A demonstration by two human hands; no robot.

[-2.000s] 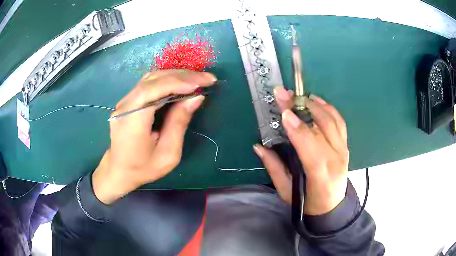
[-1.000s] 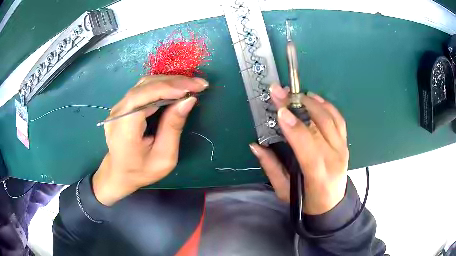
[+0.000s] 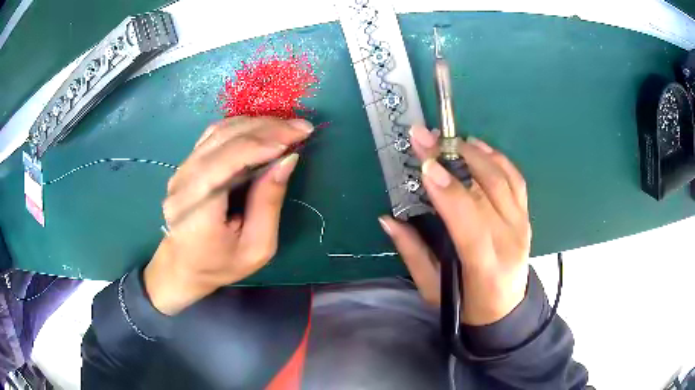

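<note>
My left hand [image 3: 228,190] holds the tweezers [image 3: 221,187] between thumb and fingers, just below the pile of red wires [image 3: 270,84]. A small red bit shows near the tweezer tips, too blurred to tell if it is gripped. My right hand [image 3: 480,221] holds the soldering iron [image 3: 446,99] with its tip pointing away from me, to the right of the grey strip housing [image 3: 386,114] and not touching it. Right-hand fingers rest at the housing's near end. Round parts sit in a row along the housing, with thin leads sticking out at its left side.
Stacked strip housings [image 3: 99,80] lie at the upper left, with a white tag [image 3: 33,190] at their near end. A thin strand [image 3: 114,160] curves from there. A pale straight strand [image 3: 358,254] lies near the front edge. A black stand [image 3: 667,145] is at the far right.
The tweezers in my left hand have tilted, their rear end lower and their tips slightly up and right. The view has shifted slightly. The iron stays beside the housing.
</note>
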